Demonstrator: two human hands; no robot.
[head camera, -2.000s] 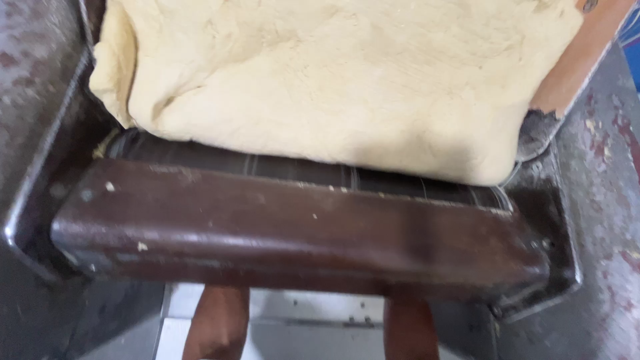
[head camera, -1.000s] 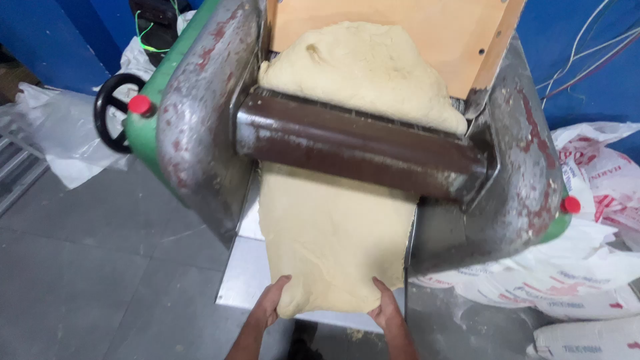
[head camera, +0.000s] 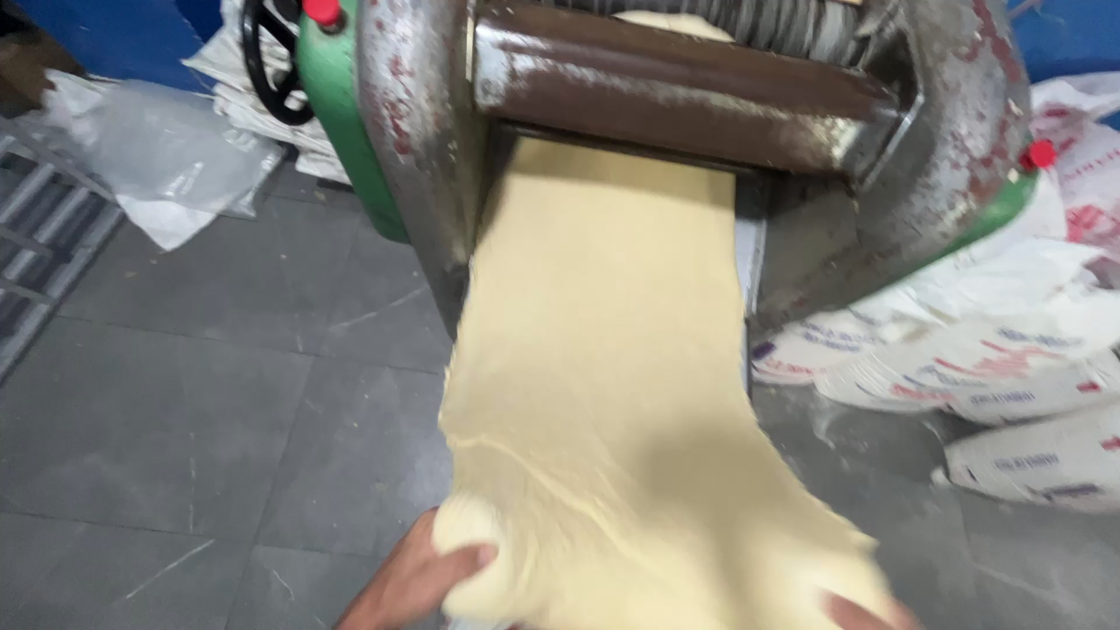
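Observation:
A wide sheet of pale dough (head camera: 612, 350) hangs out from under the brown metal guard (head camera: 682, 96) of a dough sheeter and stretches down to my hands. My left hand (head camera: 420, 569) grips the sheet's lower left edge, thumb on top, where the dough is bunched. At the lower right, my right hand (head camera: 862, 612) holds the other edge; it is blurred and partly cut off by the frame. A small bit of dough (head camera: 674, 24) shows behind the guard, by the ribbed roller (head camera: 787, 31).
The sheeter's worn metal side housings (head camera: 420, 105) flank the dough. A black handwheel (head camera: 276, 66) and red knobs (head camera: 324, 12) are on it. White printed sacks (head camera: 1032, 455) lie at right, plastic sheeting (head camera: 166, 149) and a metal rack (head camera: 44, 227) at left, on grey floor tiles (head camera: 175, 394).
The dough behind the guard has mostly passed through, and the sheet in front is longer. Both hands have drawn its end farther from the guard. The view has moved closer since one second ago.

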